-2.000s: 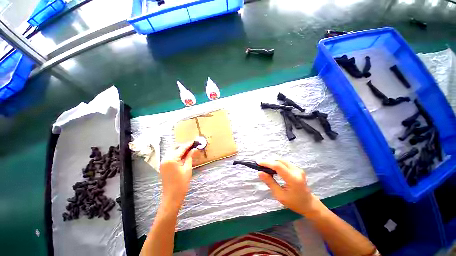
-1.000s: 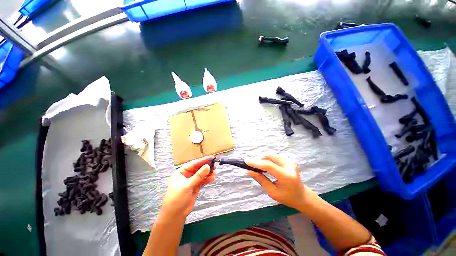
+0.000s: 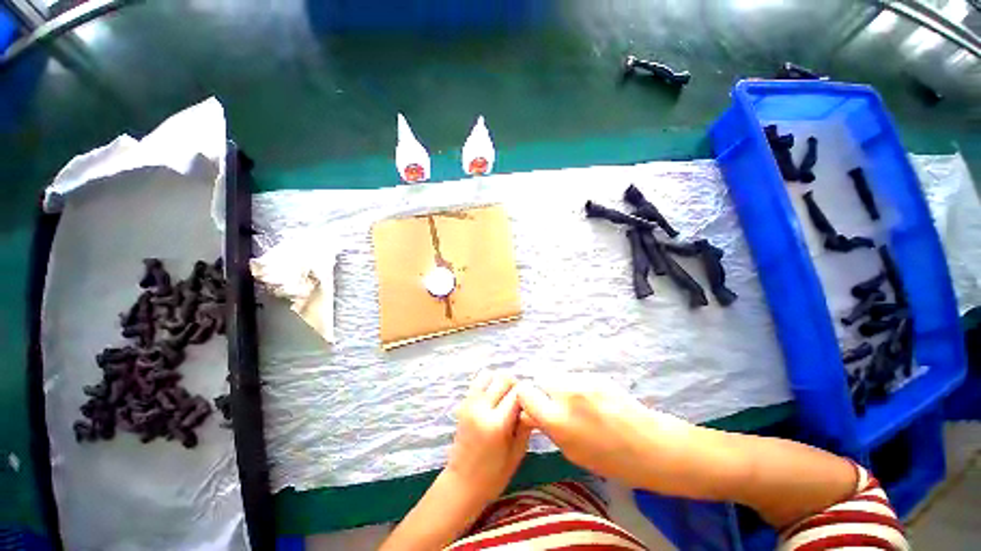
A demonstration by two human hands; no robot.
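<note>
My left hand (image 3: 489, 431) and my right hand (image 3: 581, 418) are pressed together low in the middle, over the near edge of the white sheet (image 3: 688, 366). The fingers of both are closed and touch. The parts between them are hidden. The cardboard pad (image 3: 484, 253) lies just beyond, with the round white glue dish (image 3: 440, 282) on its dark streak. Long black parts (image 3: 667, 253) lie in a loose pile to the right. Small dark parts (image 3: 151, 366) are heaped in the black-rimmed tray (image 3: 245, 323) at left.
A blue bin (image 3: 769, 280) with long black parts stands at right. Two white glue bottles (image 3: 413, 156) (image 3: 479, 153) stand behind the cardboard. A crumpled cloth (image 3: 301, 282) lies beside the tray. A stray black part (image 3: 657, 72) lies on the green bench beyond the sheet.
Both hands have moved nearer to me and closed together over the small dark part and the long black part, which no longer show. The view has shifted slightly.
</note>
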